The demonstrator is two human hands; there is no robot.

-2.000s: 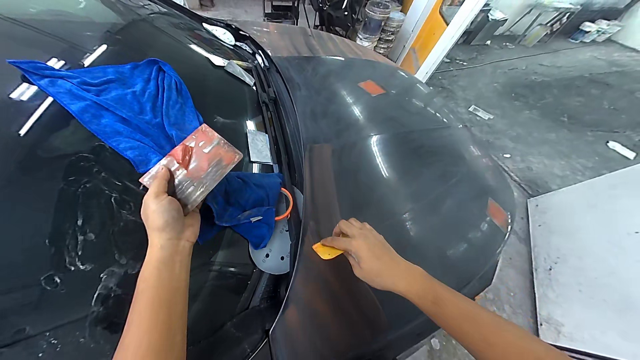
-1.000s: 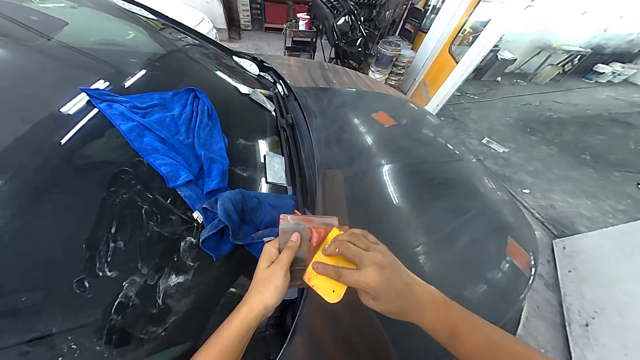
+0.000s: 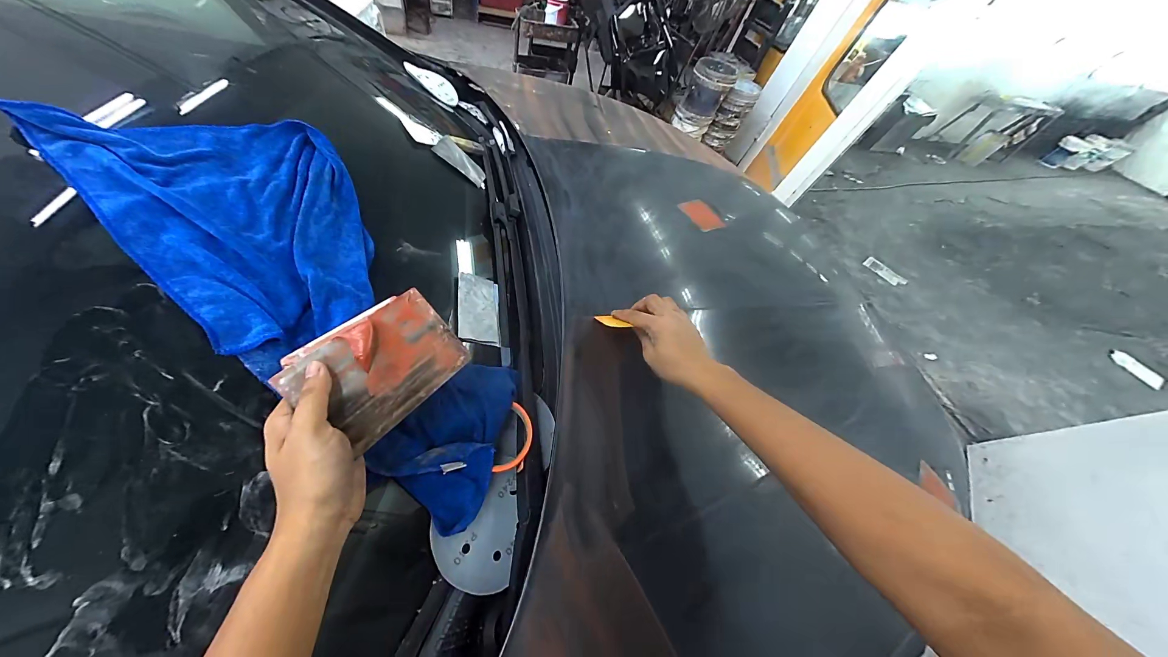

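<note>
My left hand (image 3: pixel 315 447) holds a flat, rectangular mixing board (image 3: pixel 392 365) smeared with red filler putty, above the car's windshield. My right hand (image 3: pixel 671 342) grips a yellow spreader (image 3: pixel 613 321) by its edge, with the blade at the dark, sanded car hood (image 3: pixel 748 383). A blue microfiber cloth (image 3: pixel 246 210) lies crumpled over the windshield glass, partly hidden behind the board. Red putty patches show on the hood, one of them (image 3: pixel 702 215) beyond my right hand.
By the wipers lie a grey sanding block (image 3: pixel 478 308), a metal scraper (image 3: pixel 459 162), an orange ring (image 3: pixel 522 438) and a round perforated disc (image 3: pixel 479 538). A white panel (image 3: pixel 1077 511) stands at right. Stacked buckets (image 3: pixel 712 91) stand beyond the hood.
One second ago both hands were together, the yellow spreader against the board. Now they are apart: the left hand with the board is over the windshield, the right hand with the spreader at the hood.
</note>
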